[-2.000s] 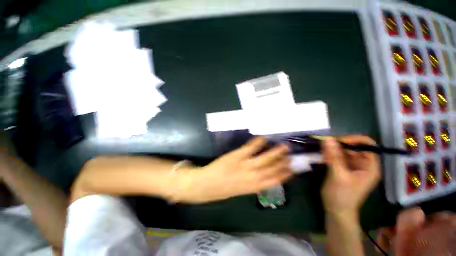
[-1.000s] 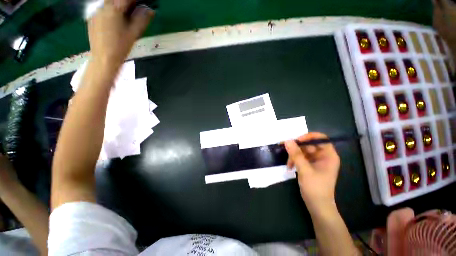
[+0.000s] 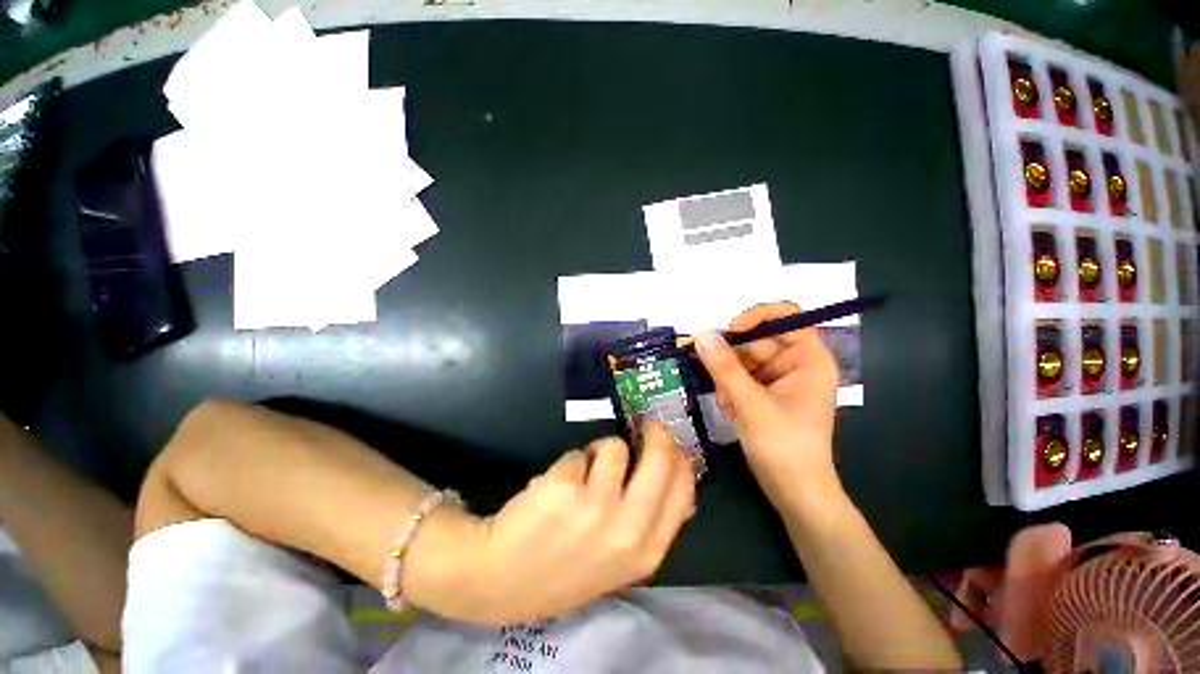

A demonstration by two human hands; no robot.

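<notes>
A small phone unit (image 3: 649, 385) with a black edge and a green board lies over the black film and white strips at centre. My left hand (image 3: 599, 520) holds it at its lower end. My right hand (image 3: 776, 395) grips black tweezers (image 3: 809, 319). Their tip end is beside the unit's top right edge; whether it touches cannot be told. The white sticker sheet (image 3: 717, 244) with grey blocks lies beyond the unit on a white strip (image 3: 599, 298). The black film (image 3: 590, 345) is partly hidden by the unit and my hands.
Fanned white sheets (image 3: 303, 198) and a dark smartphone (image 3: 129, 257) lie at the left. A white foam tray (image 3: 996, 277) of red-and-black modules stands at the right. A pink fan (image 3: 1119, 606) is at the lower right. A neighbour's arm (image 3: 53, 527) shows at the lower left.
My left hand has come back from the far left, now with a phone unit over the black film. My right hand with the tweezers has moved slightly left, beside the unit.
</notes>
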